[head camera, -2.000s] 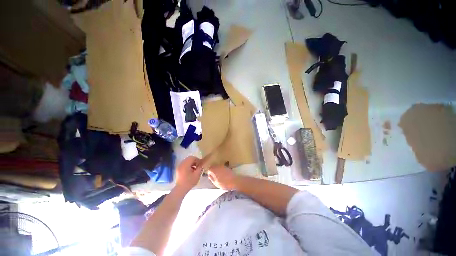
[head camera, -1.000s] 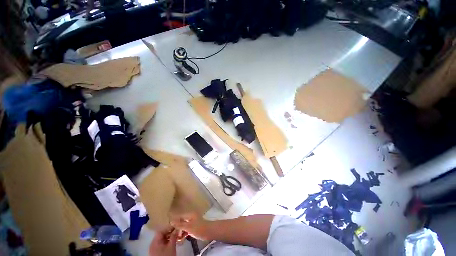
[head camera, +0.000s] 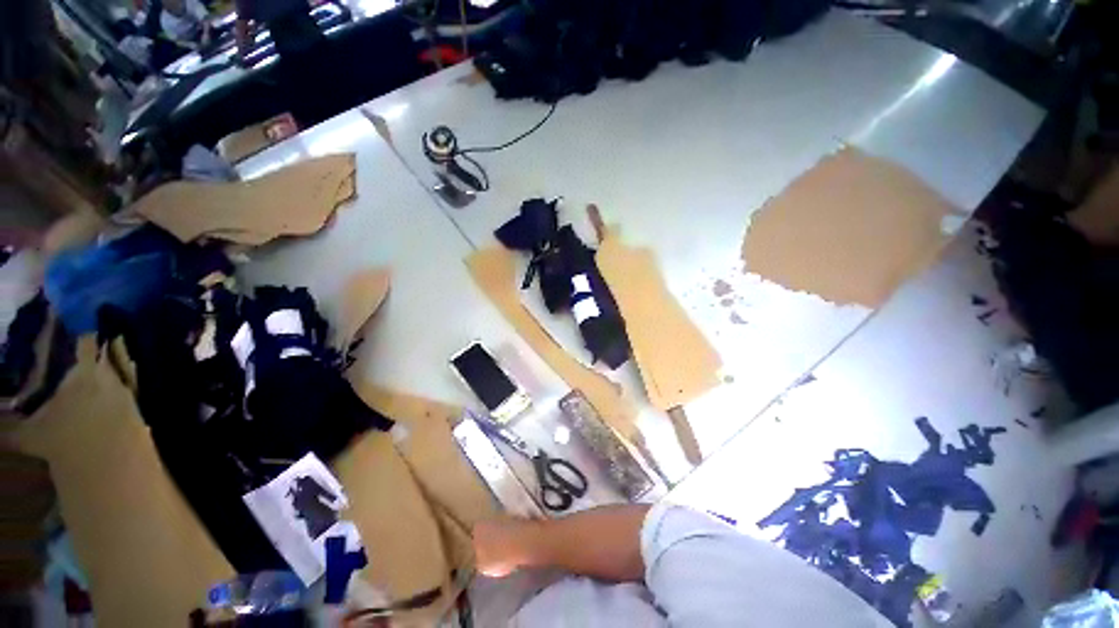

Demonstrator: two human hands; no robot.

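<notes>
Tan card patterns [head camera: 387, 515] lie in front of me, lower left of centre, with a curved edge between layers. My right hand [head camera: 497, 546] is blurred at their near right edge; its fingers are unclear, and I cannot tell whether it holds anything. My left hand is not clearly seen; a narrow brownish shape at the bottom edge may be part of it. A white style sheet [head camera: 298, 509] with a dark garment picture lies left of the patterns. A navy fabric strip [head camera: 345, 567] lies at its lower corner.
Shears [head camera: 558, 481], a pale metal bar [head camera: 493, 464], a smartphone [head camera: 486, 378] and a speckled block [head camera: 607, 442] lie right of the patterns. Dark bundles [head camera: 295, 399] [head camera: 577, 294] lie left and centre. A water bottle [head camera: 255, 594] is lower left. A corded tool [head camera: 444, 153] is farther back.
The view has swung up and right since the first frame. My two hands were together at the patterns' near edge; now my right hand is apart, and my left has dropped mostly or wholly from view.
</notes>
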